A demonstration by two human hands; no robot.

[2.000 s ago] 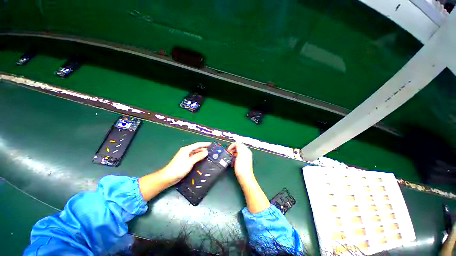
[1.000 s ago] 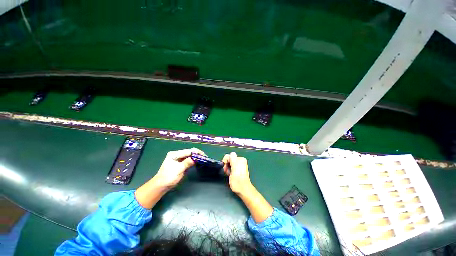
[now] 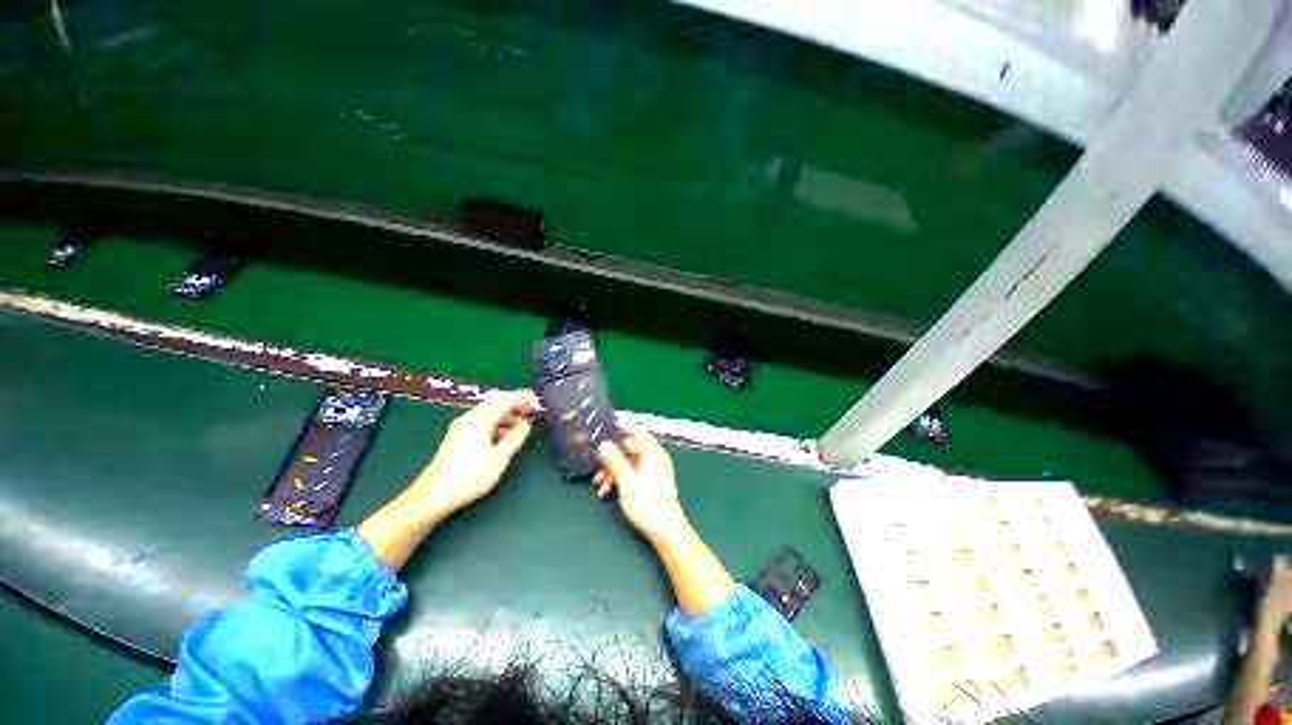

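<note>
A black phone body (image 3: 574, 404) with yellow and white marks is held up over the worn edge rail, its upper end over the conveyor. My right hand (image 3: 636, 479) grips its lower end. My left hand (image 3: 485, 451) is at its left side, fingertips close to the edge; whether they touch it is unclear. A second phone body (image 3: 323, 460) lies on the green bench at left, shiny circuitry at its upper end. A small black cover (image 3: 785, 582) lies on the bench beside my right sleeve.
A white parts tray (image 3: 992, 588) lies at right. A slanting white post (image 3: 992, 290) rises from the edge rail (image 3: 425, 385). Several spaced phones, one of them here (image 3: 207, 273), lie on the green conveyor. A dark block (image 3: 503, 223) sits at its far side. Part of something tan shows at lower right.
The phone body was tilted nearly edge-on between both hands. It now shows its marked face and has moved up over the rail. My right hand has shifted to its lower end.
</note>
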